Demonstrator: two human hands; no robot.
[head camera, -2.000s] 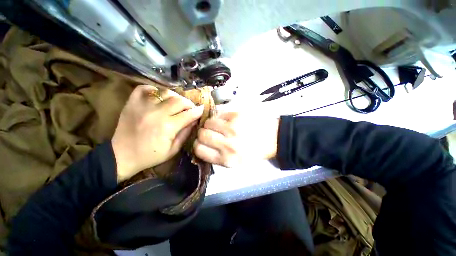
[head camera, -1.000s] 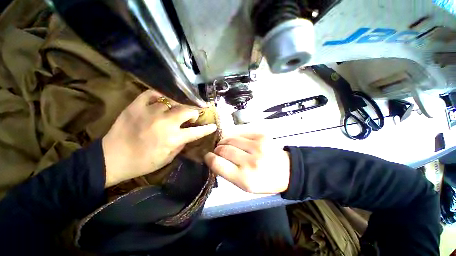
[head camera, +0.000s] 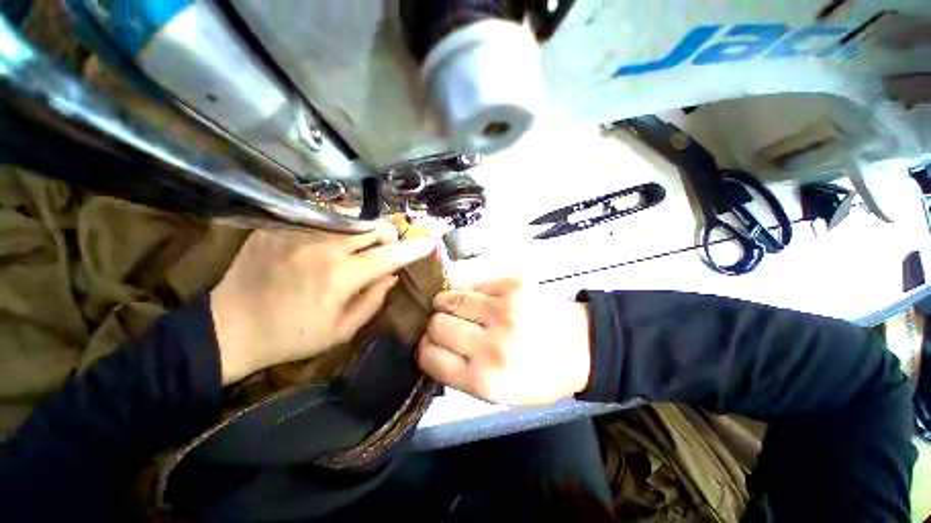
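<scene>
The brown garment (head camera: 61, 276) covers the left side, and its edge runs under the sewing machine head (head camera: 347, 82) at the needle area. My left hand (head camera: 306, 291) lies on the brown cloth, fingertips pressing it close to the presser foot area (head camera: 434, 194). My right hand (head camera: 505, 342) pinches the seam edge (head camera: 441, 276) just in front of the needle area. The dark lining (head camera: 306, 429) hangs below both hands over the table's front edge. The needle itself cannot be made out.
Black thread snips (head camera: 602, 209) lie right of the needle area. Black fabric shears (head camera: 730, 204) lie farther right, partly under the machine arm. A thin dark line (head camera: 623, 262) crosses the white table (head camera: 653, 306). More brown cloth (head camera: 674, 460) is below the table edge.
The camera view has shifted, and the machine head appears lower in view than two seconds ago. My right hand has moved slightly down the seam edge, away from the needle area. Both hands stay on the cloth.
</scene>
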